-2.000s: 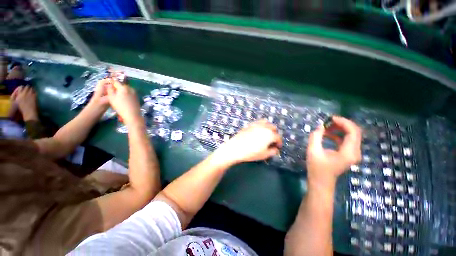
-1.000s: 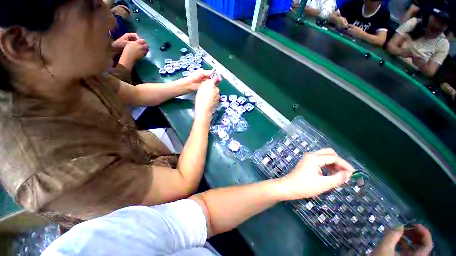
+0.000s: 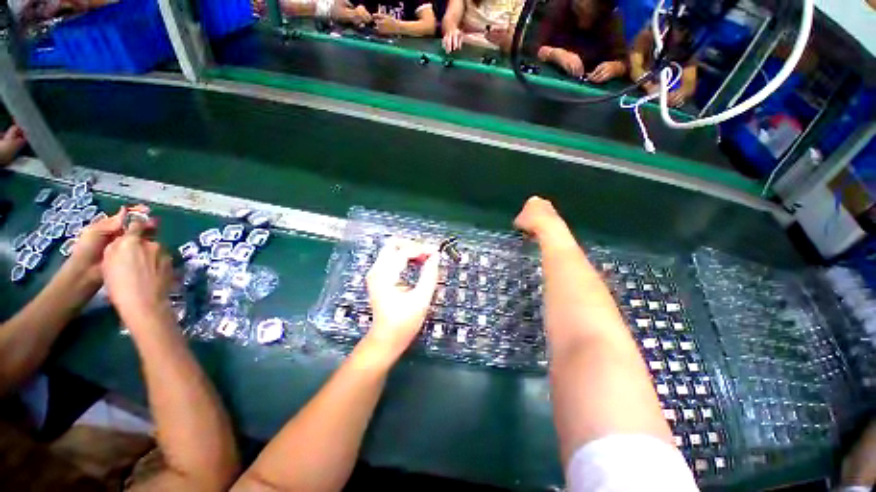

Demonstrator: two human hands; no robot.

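Note:
My left hand [image 3: 401, 286] is above the left part of the clear blister tray [image 3: 370, 219] in front of me. Its thumb and fingertips pinch a small dark module [image 3: 449, 249]; a small red patch shows between the fingers. My right hand [image 3: 538, 217] is stretched out past the tray's back edge at the dark green belt, fingers bent together and small in view; whether it holds anything is hidden. The tray holds rows of small dark parts with pale squares.
A second tray [image 3: 718, 389] with dark parts lies crosswise to the right, with a paler clear tray [image 3: 768, 317] beyond. To the left, a neighbour's hands [image 3: 134, 264] work between piles of white housings [image 3: 223, 252]. A metal rail [image 3: 206, 200] edges the belt. A white cable [image 3: 735, 115] hangs ahead.
The view has swung right. My right hand has moved from low over the trays out to the belt. My left hand still pinches a small dark piece above the tray.

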